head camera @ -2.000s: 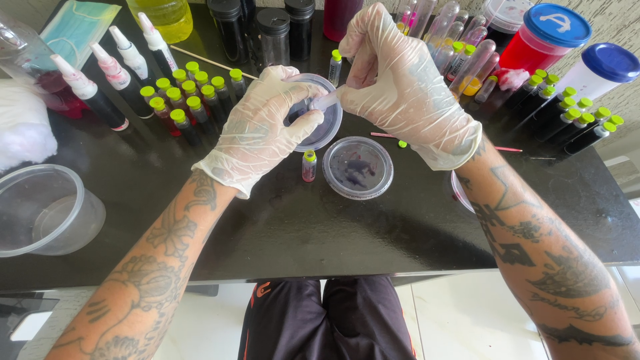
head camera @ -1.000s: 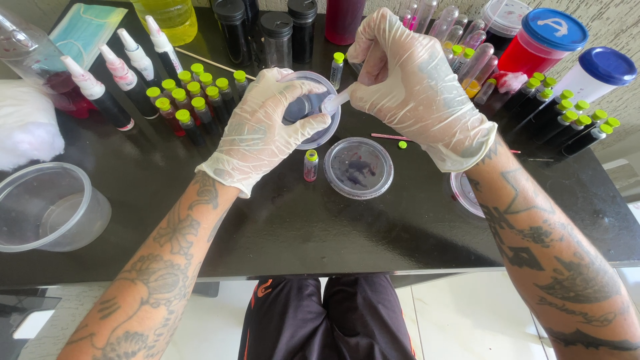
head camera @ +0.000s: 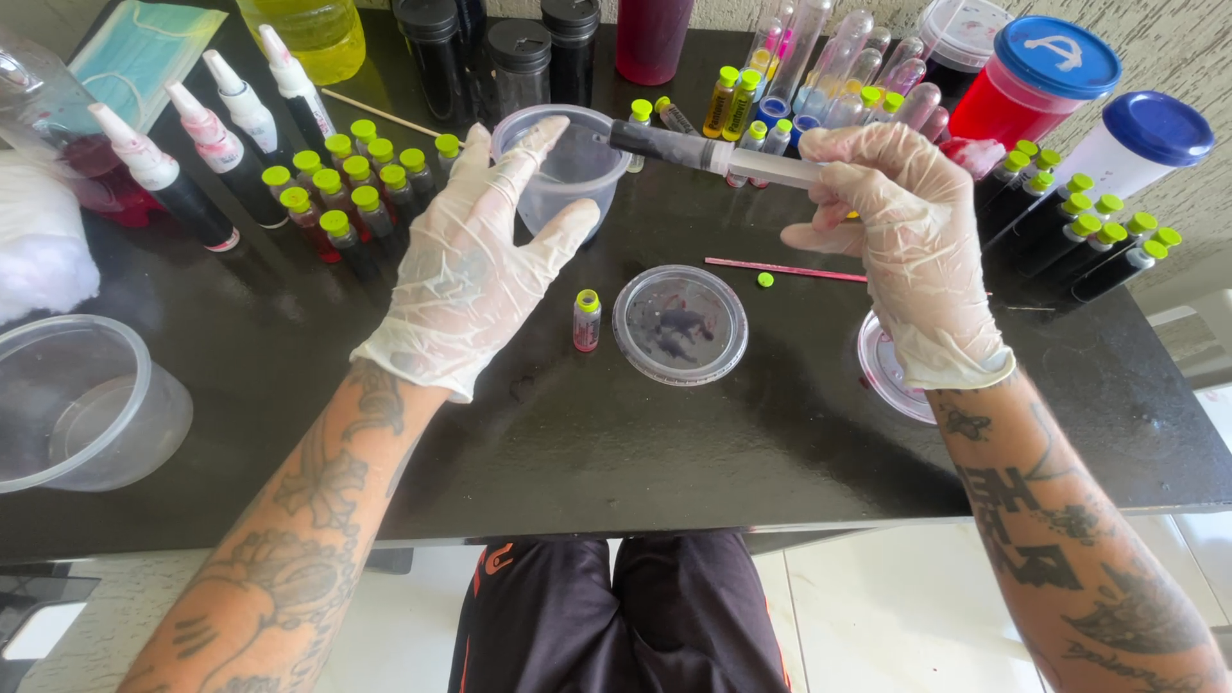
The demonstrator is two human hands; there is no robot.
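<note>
In a translucent glove, my left hand rests its fingers on the near side and rim of a clear plastic cup, with thumb and index finger apart. My gloved right hand pinches the plunger end of a plastic syringe, held level with dark liquid in its barrel and its tip pointing left above the cup's right rim. Below the cup stands a small glass vial with a green neck ring and a little red liquid. To its right lies a round plastic lid with dark stains.
Green-capped vials and nozzle bottles stand at left, near a large clear tub. Dark jars, clear tubes and a blue-lidded red container line the back. A pink stick lies beyond the lid.
The syringe has come up out of the cup and now lies level, its barrel in sight. My left hand has loosened around the cup, which was tilted toward me earlier.
</note>
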